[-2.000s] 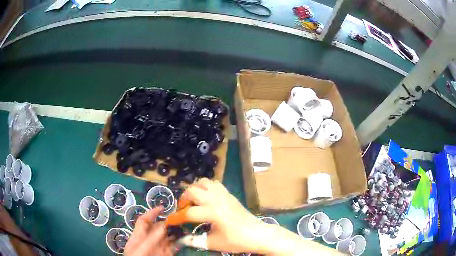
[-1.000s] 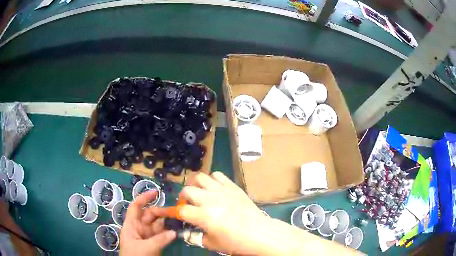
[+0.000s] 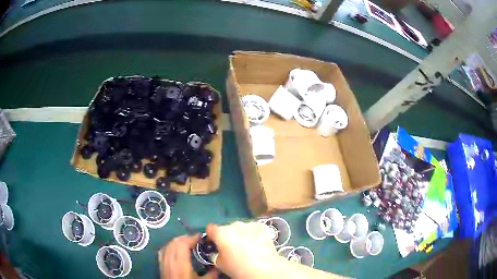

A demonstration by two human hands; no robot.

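A white housing (image 3: 201,252) with a black round part in its opening is between my hands at the bottom centre. My left hand (image 3: 180,258) is closed around its left side. My right hand (image 3: 240,248) is at its right, fingers at the rim and over the black part; my palm hides what else it may hold. The orange tool does not show. Several white housings with dark centres (image 3: 131,232) stand upright to the left. More white housings (image 3: 279,231) stand right of my right hand, partly hidden by my forearm.
A shallow cardboard tray (image 3: 205,184) holds heaped black parts. An open cardboard box (image 3: 261,206) holds loose white housings. Translucent cups (image 3: 357,228) stand below the box. A motor pile (image 3: 399,188), printed sheets (image 3: 436,190) and a blue bin (image 3: 473,174) lie right, near a metal post (image 3: 419,82).
The view has shifted, so bench things sit further left and higher. The orange tool seen earlier in my right hand no longer shows. The housing's opening now shows between my hands.
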